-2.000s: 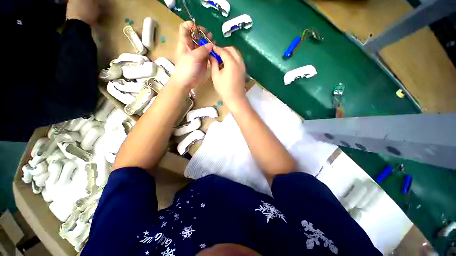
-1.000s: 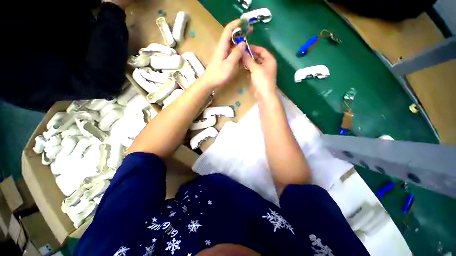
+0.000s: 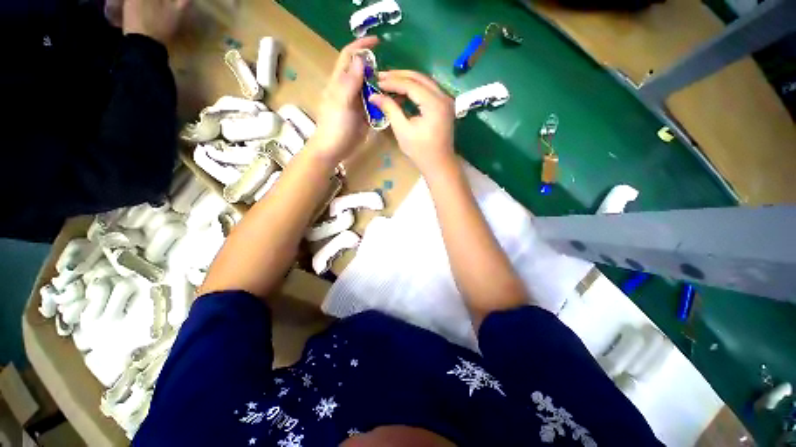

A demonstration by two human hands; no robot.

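Note:
My left hand [image 3: 342, 98] holds a loaded housing [image 3: 374, 94], a white shell with a blue battery cell showing inside its rim. The shell stands nearly upright in the view, above the bench edge by the green belt. My right hand [image 3: 421, 115] is at the shell's right side, with thumb and fingertips on the battery and rim. The fingers partly hide the inside, and the board and wires cannot be made out clearly.
Empty shells [image 3: 249, 127] are heaped on the tan bench and in a cardboard box [image 3: 63, 371] at left. The green belt [image 3: 515, 79] carries loaded housings [image 3: 482, 99] and battery assemblies [image 3: 470, 54]. A grey post [image 3: 681, 249] crosses at right. A person's dark sleeve [image 3: 144, 122] is at upper left.
The blue battery now lies inside the white shell in my hands, with the open side showing. The items on the belt have shifted along relative to the post.

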